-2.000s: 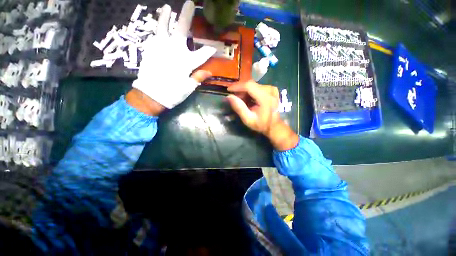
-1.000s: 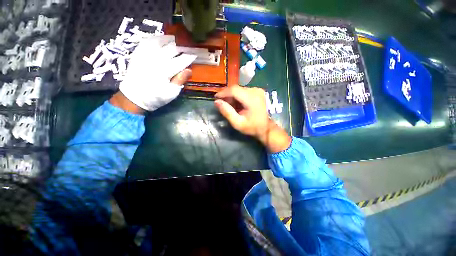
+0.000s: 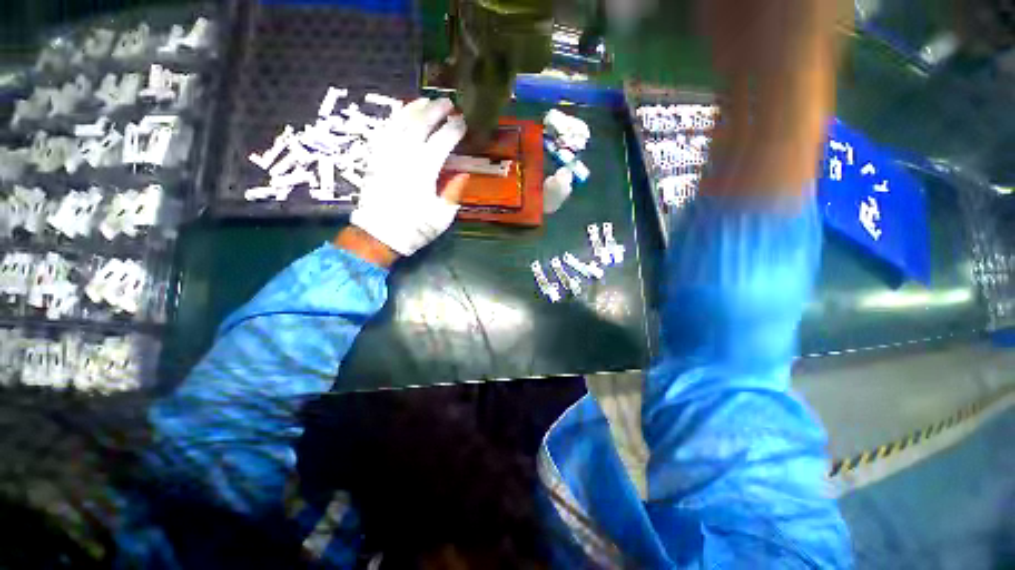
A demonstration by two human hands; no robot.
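The dark green hand press point(image 3: 490, 67) stands above its orange base plate point(image 3: 530, 200). A narrow white housing point(image 3: 479, 166) lies in the fixture on the plate. My gloved left hand point(image 3: 410, 178) is at the left side of the fixture, its fingertips by the housing's left end; whether it grips the housing is hidden. My right forearm is raised at the upper right and blurred; the right hand is cut off by the top edge. Several small white inserts point(image 3: 577, 265) lie on the green bench mat.
A heap of white housings point(image 3: 306, 156) lies in the dark tray point(image 3: 239, 100). A clear blister tray point(image 3: 89, 212) is at far left. A white bottle point(image 3: 558, 189) and crumpled tissue point(image 3: 567, 127) are beside the press. My right arm partly covers the pocket tray point(image 3: 646, 139); a blue tray point(image 3: 907, 239) is beyond.
My right hand has left the plate's front edge and gone up out of the picture. The small white inserts on the mat are now in fuller view. The view has shifted.
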